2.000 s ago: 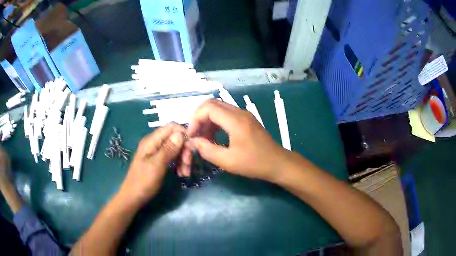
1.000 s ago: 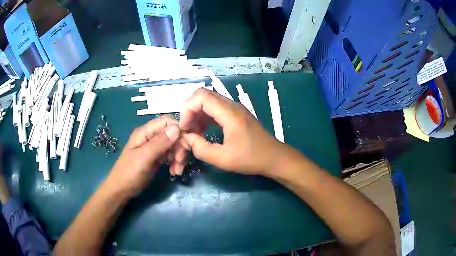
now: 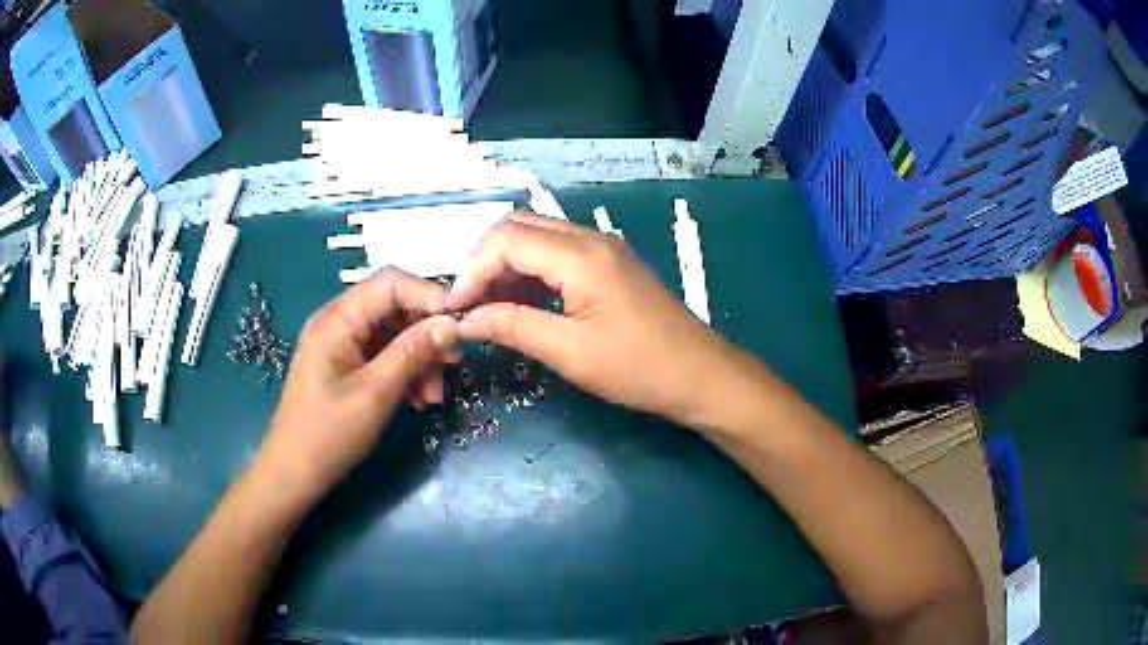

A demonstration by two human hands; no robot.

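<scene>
My left hand [image 3: 365, 347] and my right hand [image 3: 567, 302] meet over the green tabletop, thumbs and forefingers pinched together at one spot. A tiny fitting seems to be between the fingertips, mostly hidden by them. Small shiny rings or clips [image 3: 472, 401] lie scattered just below and under my hands. A tighter heap of small dark fittings [image 3: 258, 338] lies left of my left hand. White plastic tubes [image 3: 422, 239] lie in a stack behind my hands, partly covered by my right hand.
More white tubes form another stack [image 3: 390, 154] at the back and a messy pile [image 3: 113, 277] at left; single ones lie at right. Light blue boxes [image 3: 164, 107] stand behind the metal rail [image 3: 592, 160]. A blue crate [image 3: 932, 164] and brown carton [image 3: 938, 466] are at right. Another person's sleeve [image 3: 57, 567] is at left.
The view has shifted slightly. My hands stay together but the fingers have changed pose; my left fingers are more curled and more of the scattered rings show below them.
</scene>
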